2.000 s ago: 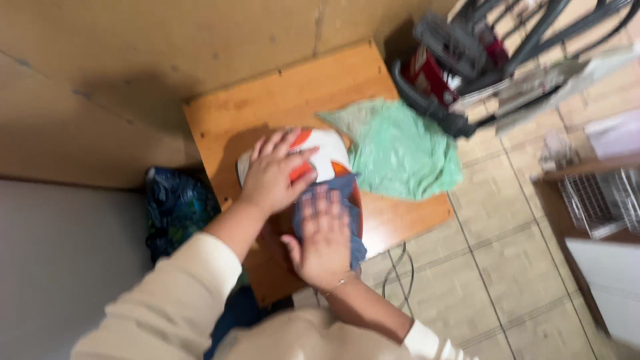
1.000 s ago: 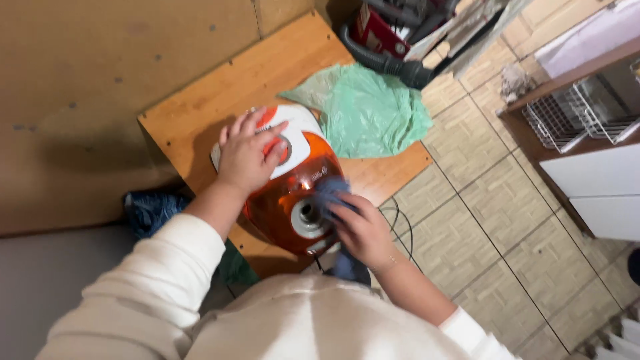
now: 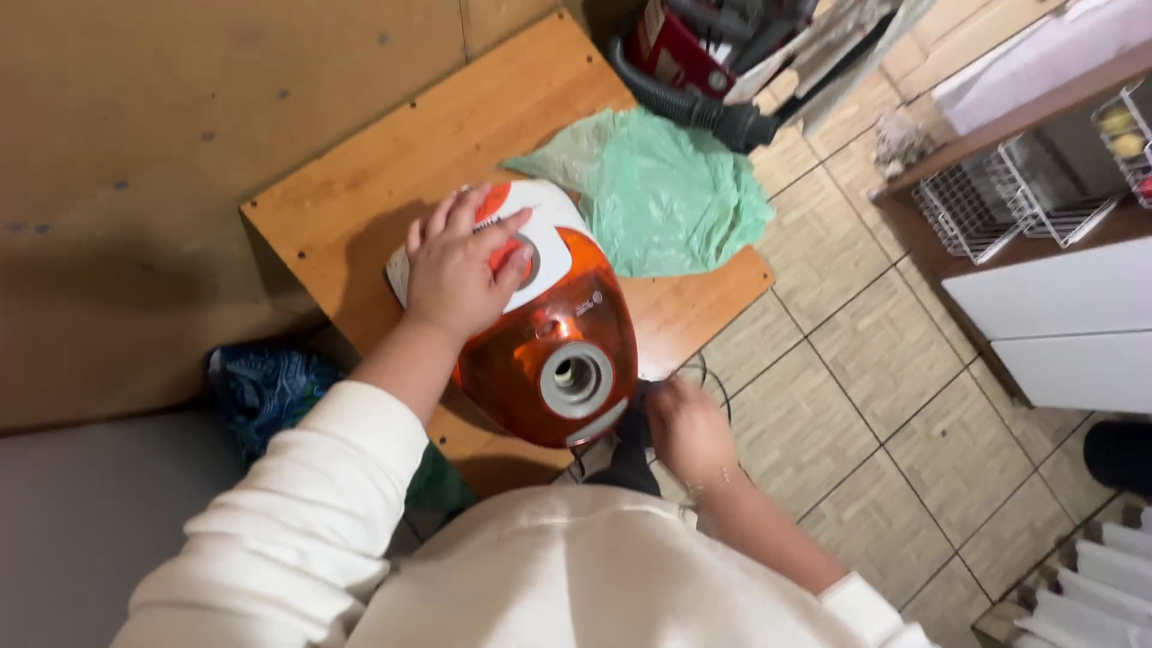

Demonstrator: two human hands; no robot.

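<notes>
A white and orange canister vacuum cleaner body (image 3: 589, 270) stands on a wooden board-topped table (image 3: 360, 166). Its round grey hose socket (image 3: 577, 379) faces me. My left hand (image 3: 463, 270) lies spread on the white top, beside and partly over the round grey and orange button. Beside the right front edge of the vacuum body, my right hand (image 3: 693, 432) has its fingers curled on a dark cloth (image 3: 637, 416). Part of the cloth is hidden by that hand, and its lower end merges with the dark clothing below.
A crumpled green plastic bag (image 3: 675, 198) lies right behind the vacuum body. Past it are a ribbed black hose (image 3: 684, 108) and a red box (image 3: 679, 54). A patterned blue bag (image 3: 270, 387) sits left of the table. At the right stands a shelf with white wire baskets (image 3: 972, 202).
My right hand has moved off the front of the vacuum body to its right edge with the cloth, and the hose socket is uncovered. My left hand stays on the white top.
</notes>
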